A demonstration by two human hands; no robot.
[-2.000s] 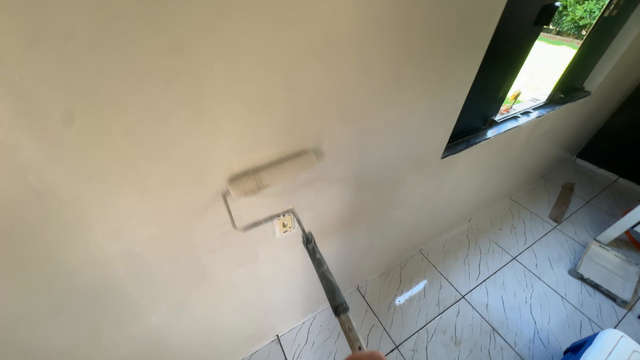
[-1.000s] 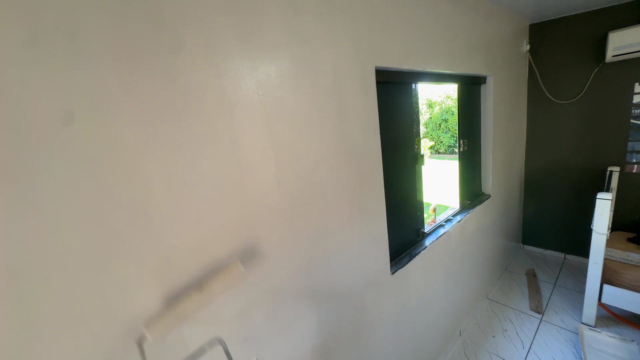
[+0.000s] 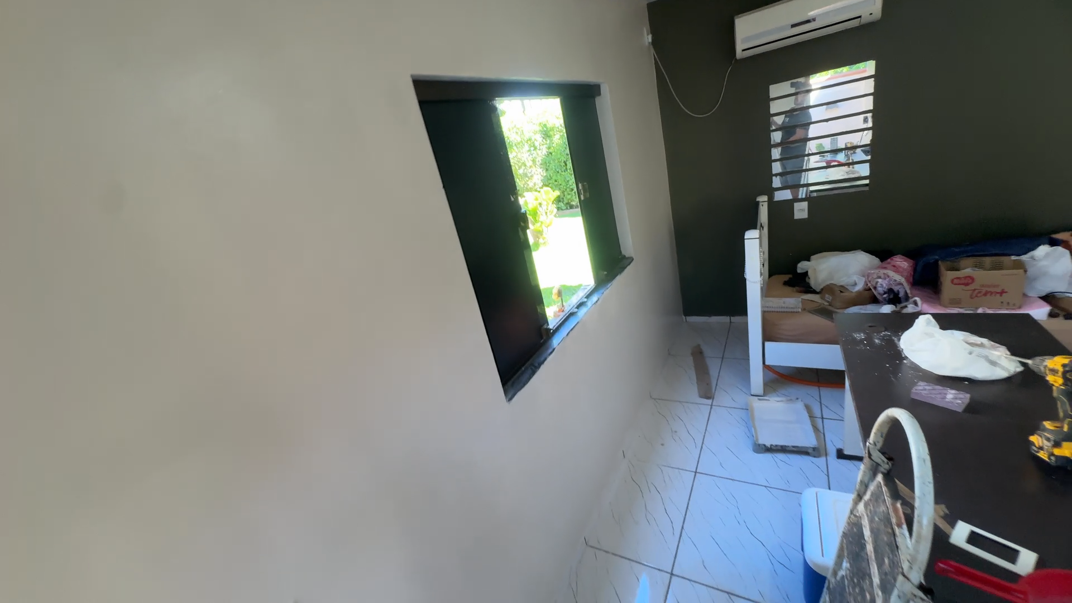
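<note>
Neither my left hand nor my right hand shows in the head view now, and no paint roller is in the frame. The off-white wall (image 3: 251, 293) fills the left and middle of the view. Set in it is a window with a dark frame (image 3: 477, 226), part of it uncovered and bright with greenery outside. What my hands hold or touch is hidden.
At the right, a dark table (image 3: 888, 335) bears a white plastic bag (image 3: 955, 347), a cordless drill (image 3: 1055, 410) and a red tool (image 3: 1005, 579). Near it stand a paint-marked stepladder (image 3: 917, 469), a blue-and-white cooler (image 3: 825, 519), a paint tray (image 3: 783, 425) and a cluttered bed (image 3: 800, 355).
The view has swung up and right. The paint roller, seen against the wall in both earlier frames, has left the view, as has the bit of a hand on its handle seen two seconds ago.
</note>
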